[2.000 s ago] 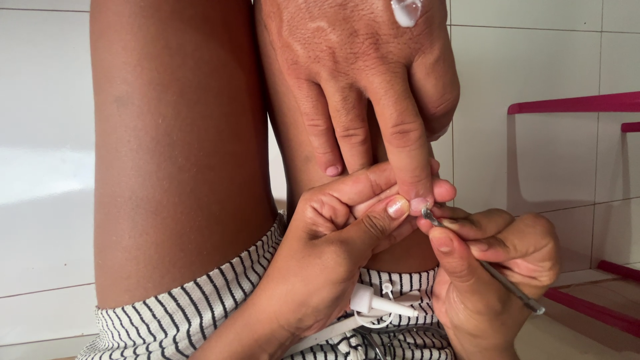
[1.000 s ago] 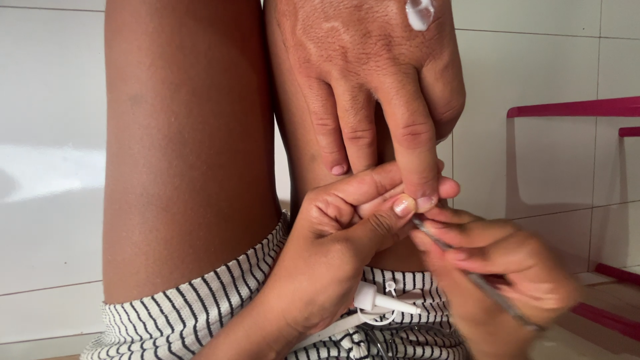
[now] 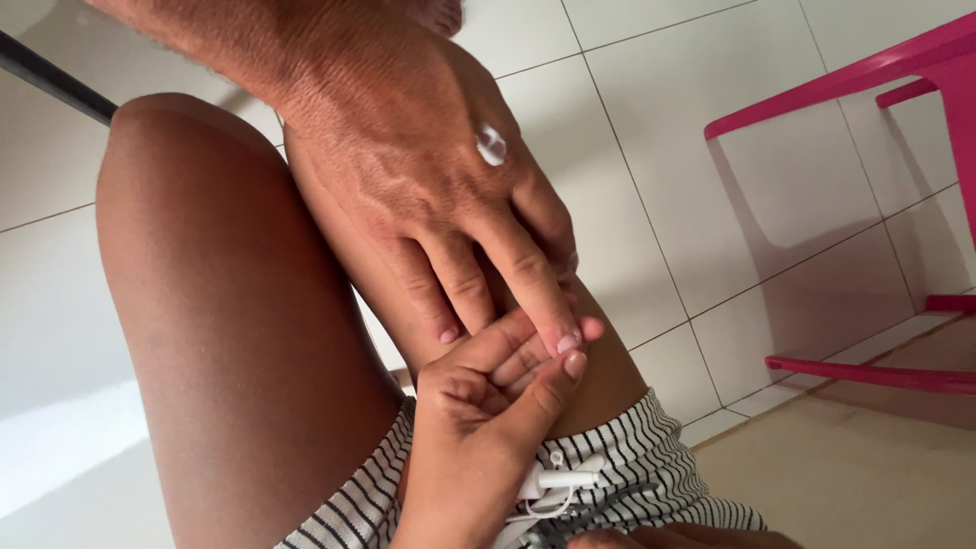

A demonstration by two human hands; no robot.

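Observation:
My left hand (image 3: 488, 412) holds the fingertip of another person's hand (image 3: 419, 145), with my thumb beside its nail and my fingers beneath. That hand rests palm down over my thigh, and a dab of white cream (image 3: 491, 146) sits on its back. Only a small part of my right hand (image 3: 648, 538) shows at the bottom edge, so what it holds is hidden. On my striped shorts (image 3: 663, 435), near my left wrist, lies a white nozzle with a looped cap strap (image 3: 560, 480). Dark metal tools (image 3: 579, 515) lie partly hidden just below it.
Pink plastic chair parts (image 3: 839, 84) stand at the right, over pale floor tiles (image 3: 633, 191). A dark bar (image 3: 57, 76) crosses the upper left corner. Part of a foot (image 3: 442, 14) shows at the top edge.
My right hand, which held a thin metal tool at the nail, has moved down to the bottom edge. My left hand still holds the finger. The view has turned and shifted.

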